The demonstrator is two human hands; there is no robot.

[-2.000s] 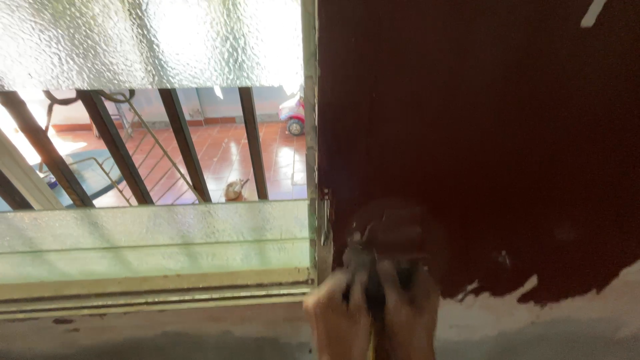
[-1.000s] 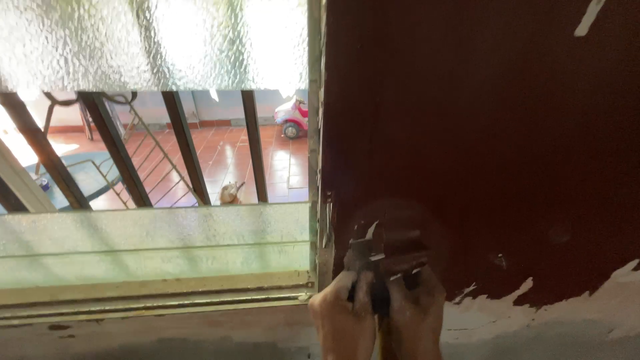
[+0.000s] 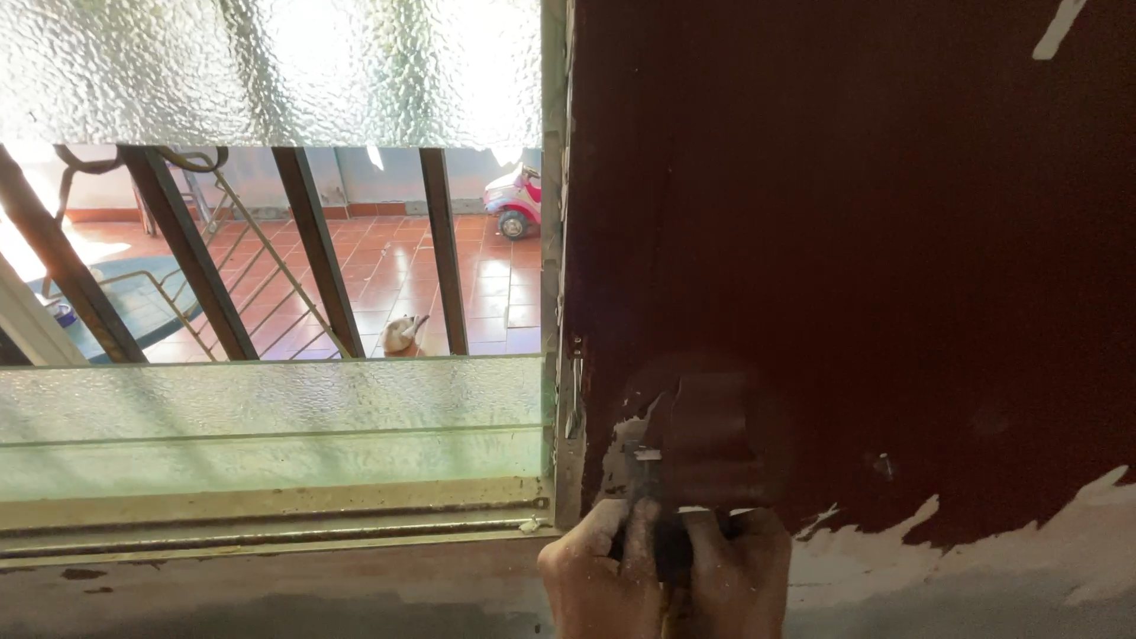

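Both my hands are close together at the bottom, in front of the dark red painted wall [image 3: 834, 222]. My left hand [image 3: 599, 564] and my right hand [image 3: 741, 568] grip a dark hand tool [image 3: 673, 550], seemingly a scraper, whose lower end shows between them. Its working edge is hard to make out in the shade. Just above the fingers, a flap of dark red paint film [image 3: 714, 426] stands off the wall. Beside it, toward the window frame, lies a bared pale patch [image 3: 623, 453].
A louvred window of textured glass [image 3: 266, 71] with dark metal bars [image 3: 315, 253] fills the left. Its metal frame [image 3: 555, 266] borders the red paint. Outside are a tiled floor [image 3: 373, 257], a toy car [image 3: 515, 204] and a small animal [image 3: 401, 335]. Bared plaster [image 3: 887, 568] runs below the paint.
The bared pale patch near the window frame shows more plainly now, and the tool's blade, visible above my fingers one second ago, is harder to see. Both hands still grip the tool.
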